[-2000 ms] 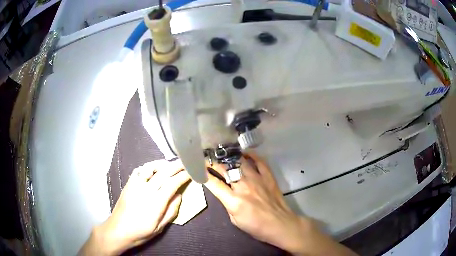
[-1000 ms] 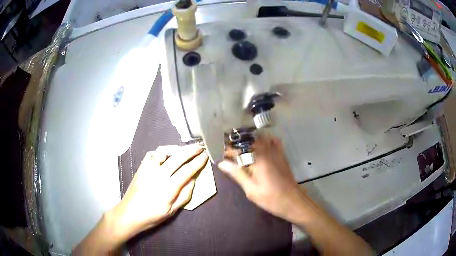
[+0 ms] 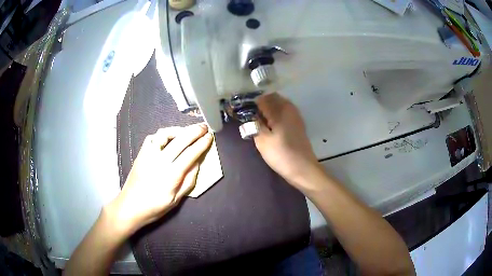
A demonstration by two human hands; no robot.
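Note:
The dark brown-purple garment panel (image 3: 259, 194) lies under the sewing machine (image 3: 313, 64) head. A cream patch pocket (image 3: 207, 175) with a pointed bottom lies on the panel, left of the needle area. My left hand (image 3: 164, 175) lies flat on the pocket and panel, fingertips beside the machine head's lower end; it covers part of the pocket. My right hand (image 3: 283, 137) is at the right of the presser mechanism, fingers curled by the small white knob (image 3: 249, 129). Its fingertips are partly hidden, so I cannot tell whether it holds anything. The needle is hidden.
A glaring white lamp (image 3: 116, 54) is left of the head. A silvery tension knob (image 3: 262, 74) is above my right hand. Orange and green handled items (image 3: 458, 32) are at the upper right. Dark cloth (image 3: 11, 151) lies beyond the taped left edge.
The view has shifted, showing more of the panel's near end. My right hand has moved from the cloth below the head to the right side of the presser mechanism. My left hand stays on the pocket.

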